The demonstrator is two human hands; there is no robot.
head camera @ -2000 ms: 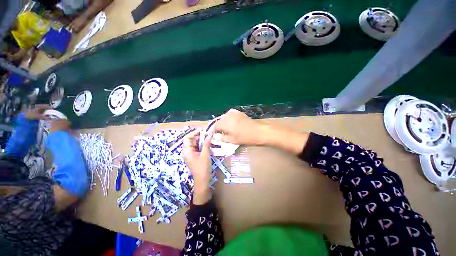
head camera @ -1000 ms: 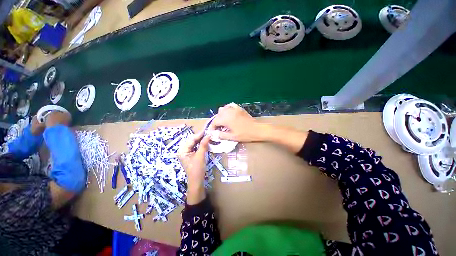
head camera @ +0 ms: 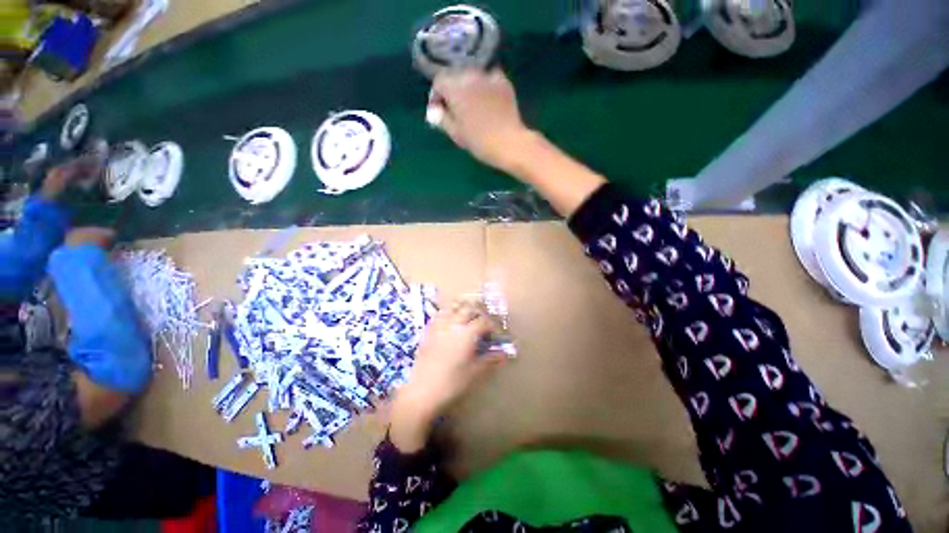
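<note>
A white round base [head camera: 456, 42] with dark curved slots lies on or just over the green belt. My right hand [head camera: 479, 109] is at its lower edge, slightly blurred; whether the fingers still grip it cannot be told. My left hand [head camera: 453, 359] is low over the table at the right edge of a loose heap of printed strips [head camera: 323, 323]. Its fingertips are at a strip [head camera: 499, 346] beside a pale sticker sheet [head camera: 491, 302]; the grip is hidden.
More round bases [head camera: 352, 152] lie on the belt [head camera: 541, 135], left and upper right. A slanted grey post [head camera: 822, 104] stands right. Stacked bases [head camera: 869, 250] sit at the right. A neighbouring worker's blue sleeves [head camera: 99, 312] are left, by thin white sticks [head camera: 167, 302].
My hands have parted: the right moved up over the belt with the round base, the left moved down and right to the table. The neighbour's hands have also moved.
</note>
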